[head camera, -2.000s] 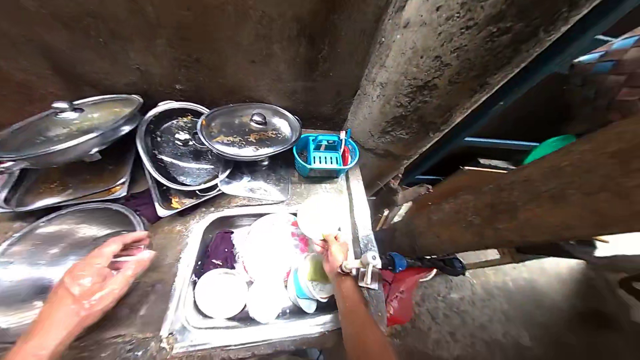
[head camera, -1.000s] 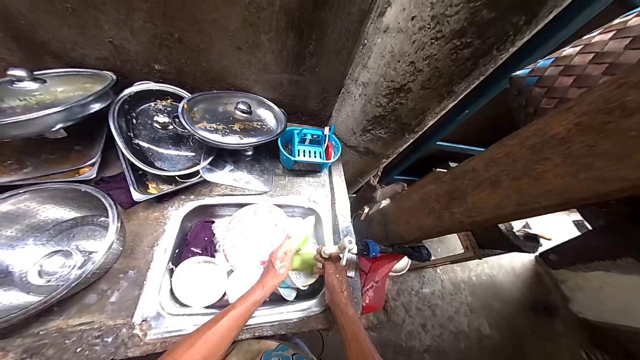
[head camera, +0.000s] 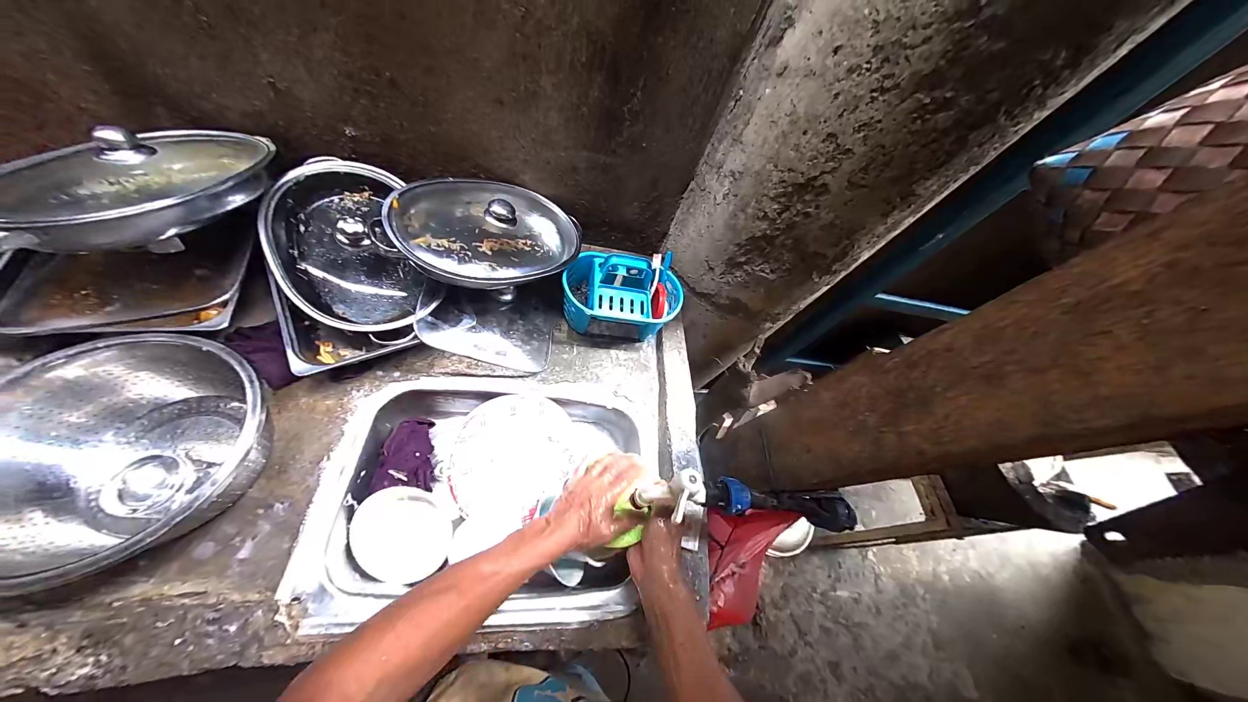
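Observation:
My left hand (head camera: 603, 499) rests on a light green thing (head camera: 628, 517), seemingly a cup, right under the spout of the tap (head camera: 673, 490). My right hand (head camera: 660, 548) is below the tap on the same thing's right side, its fingers mostly hidden by the tap. Beneath both hands, the steel sink (head camera: 336, 561) contains a white bowl (head camera: 401, 535) at the left, a dark purple cloth (head camera: 404, 456) behind it, and white plates (head camera: 517, 444) in the middle, washed out by glare.
A blue plastic basket (head camera: 621, 302) stands at the counter's back corner. Glass lids (head camera: 485, 234), steel trays (head camera: 117, 283) and a large oval steel pan (head camera: 127, 448) cover the left side. A red bag (head camera: 738, 565) hangs right of the sink, beside a concrete pillar (head camera: 838, 146).
My left hand has come from above the steel pan at the left to the green thing under the tap. My right hand has moved from a white dish to below the tap.

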